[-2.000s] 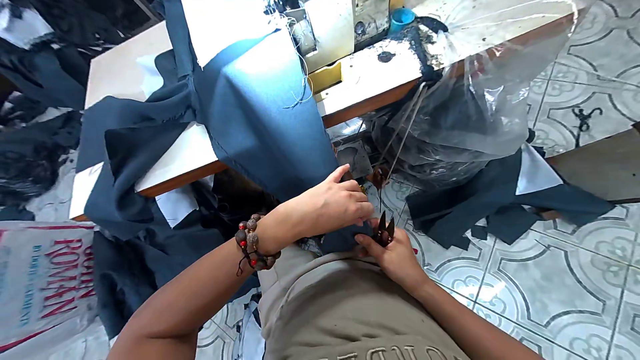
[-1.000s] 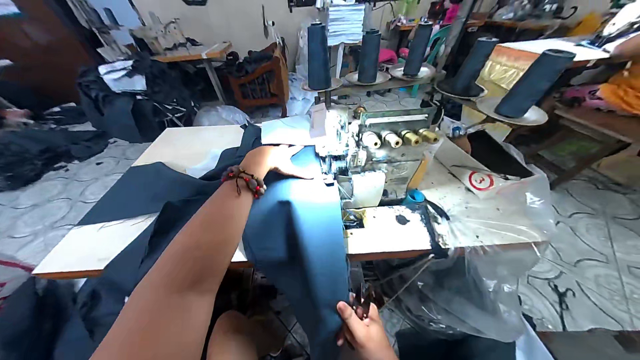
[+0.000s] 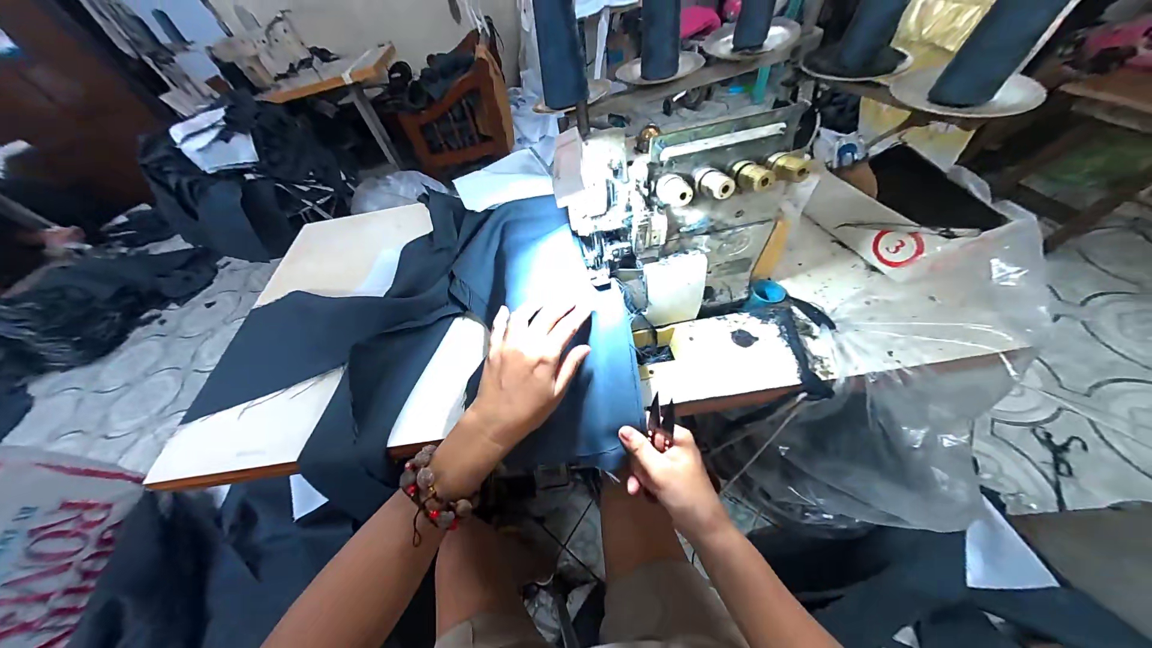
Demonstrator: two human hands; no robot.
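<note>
Dark blue fabric [image 3: 601,396] lies on the white table and runs under the presser foot area of an overlock sewing machine [image 3: 711,216]. My left hand [image 3: 531,360] rests flat on this fabric, fingers apart and pointing toward the needle area; a beaded bracelet is on that wrist. At the fabric's near right edge, my right hand [image 3: 664,463] pinches the cloth between thumb and fingers and also holds small dark thread snips [image 3: 661,416], blades pointing up. More dark fabric pieces [image 3: 387,315] spread over the table's left side.
Thread cones [image 3: 660,40] stand on a rack behind the machine. A clear plastic bag [image 3: 864,450] hangs at the table's right edge [image 3: 936,367]. Dark cloth is heaped on the floor [image 3: 117,360] at left. A printed sack [image 3: 63,540] stands at lower left. A wooden chair [image 3: 463,112] is behind.
My left hand has moved back from beside the needle area, nearer to me along the fabric. The fabric, bunched near my lap two seconds ago, now lies extended from the machine.
</note>
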